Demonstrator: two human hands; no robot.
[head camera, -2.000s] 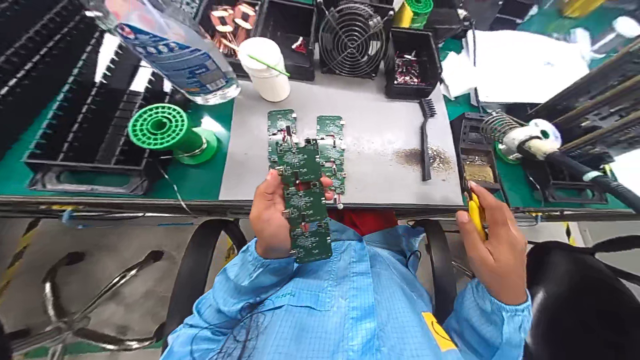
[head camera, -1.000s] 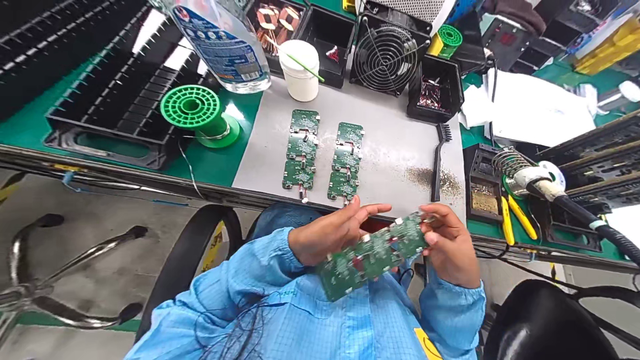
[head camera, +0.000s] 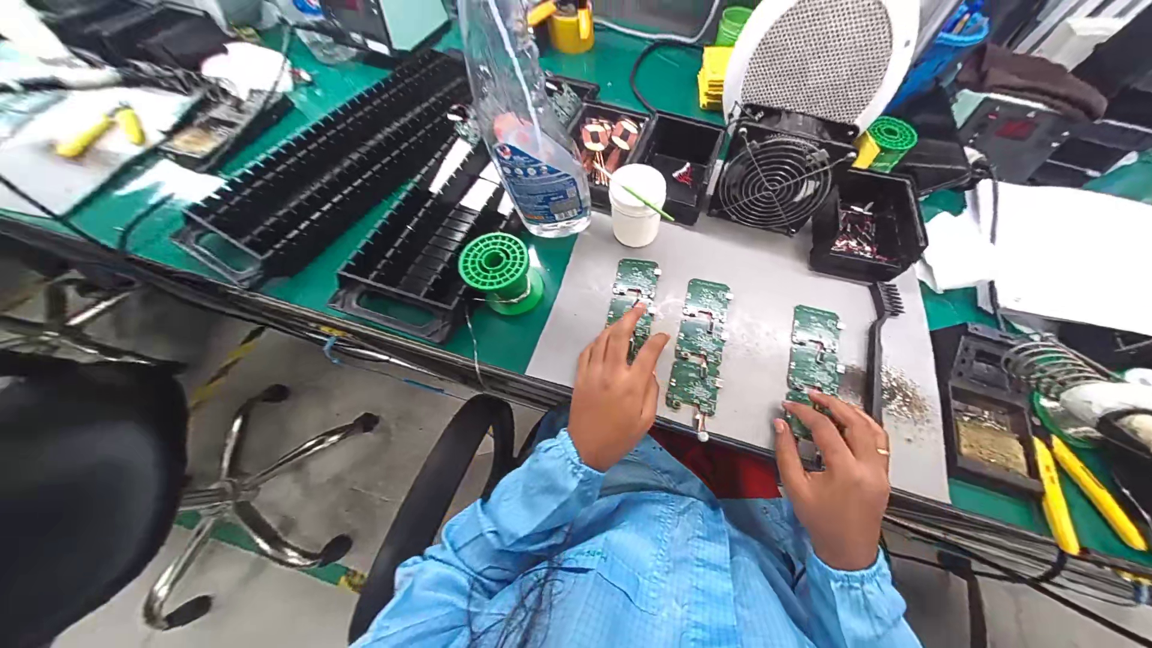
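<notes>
Three green circuit boards lie on the grey mat. My left hand (head camera: 615, 391) rests over the lower part of the left circuit board (head camera: 635, 281), fingers spread, covering that part. The middle circuit board (head camera: 697, 346) lies beside it, with a short connector lead at its near end. On the right circuit board (head camera: 814, 346) my right hand (head camera: 835, 468) has its fingertips on the near part; a ring is on one finger. It cannot be told whether either hand grips its board. Right of this board lies a black brush (head camera: 875, 351), next to brown debris.
A white jar (head camera: 636, 207), a clear bottle (head camera: 538, 171), a green solder spool (head camera: 500, 274) and a fan (head camera: 776, 175) stand behind the boards. Black slotted racks (head camera: 423, 234) are at left. Yellow-handled pliers (head camera: 1071, 486) and a coiled soldering-iron holder (head camera: 1048, 364) sit at right.
The board that both hands held over my lap one second ago is now on the mat at the right. My hands have moved apart, each to a board. The view has shifted left.
</notes>
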